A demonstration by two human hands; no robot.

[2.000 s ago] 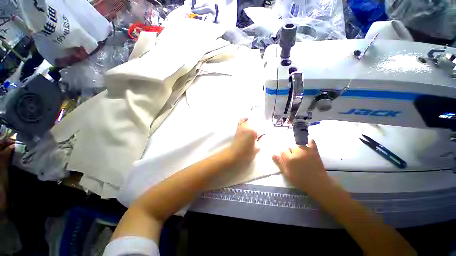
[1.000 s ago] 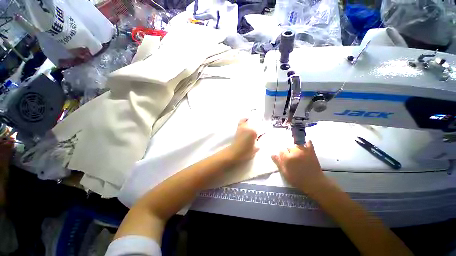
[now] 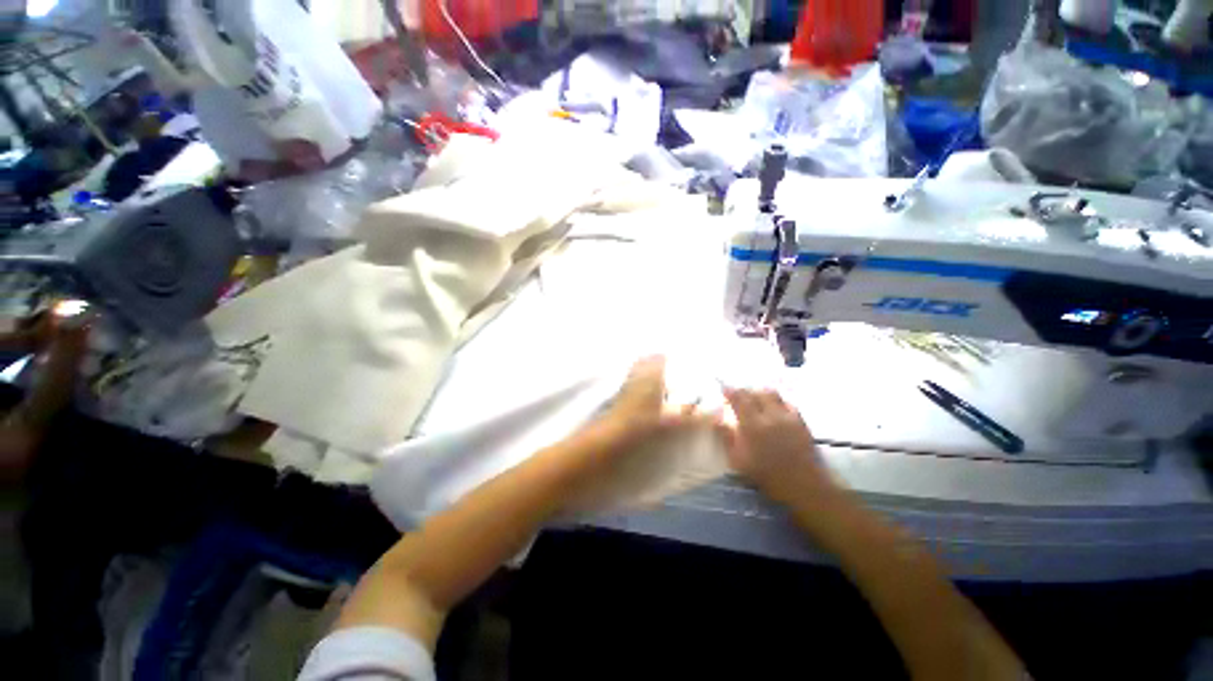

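Note:
The white sewing machine (image 3: 918, 273) has a blue stripe and stands at right. Its presser foot area (image 3: 778, 333) is over the bright cloth. The cream cloth panel (image 3: 532, 412) lies left of the needle and hangs over the table's front edge. My left hand (image 3: 649, 406) has its fingers on the cloth, left of and in front of the foot. My right hand (image 3: 765, 432) is close beside it, fingertips at the cloth's edge. Both hands seem to pinch the cloth; glare and blur hide the fingertips. Dark snips (image 3: 971, 416) lie right of the foot.
A fanned stack of cream pieces (image 3: 359, 333) lies at left. A grey vented housing (image 3: 160, 260) stands beyond it. Thread ends (image 3: 938, 349) lie behind the snips. Plastic bags (image 3: 831, 120) crowd the back. Another person's hand (image 3: 53, 373) shows at far left. Blue material (image 3: 200, 599) is low left.
The view has tilted up. Both hands have moved away from the presser foot towards the table's front and closer together, and the cloth's front edge is lifted and blurred.

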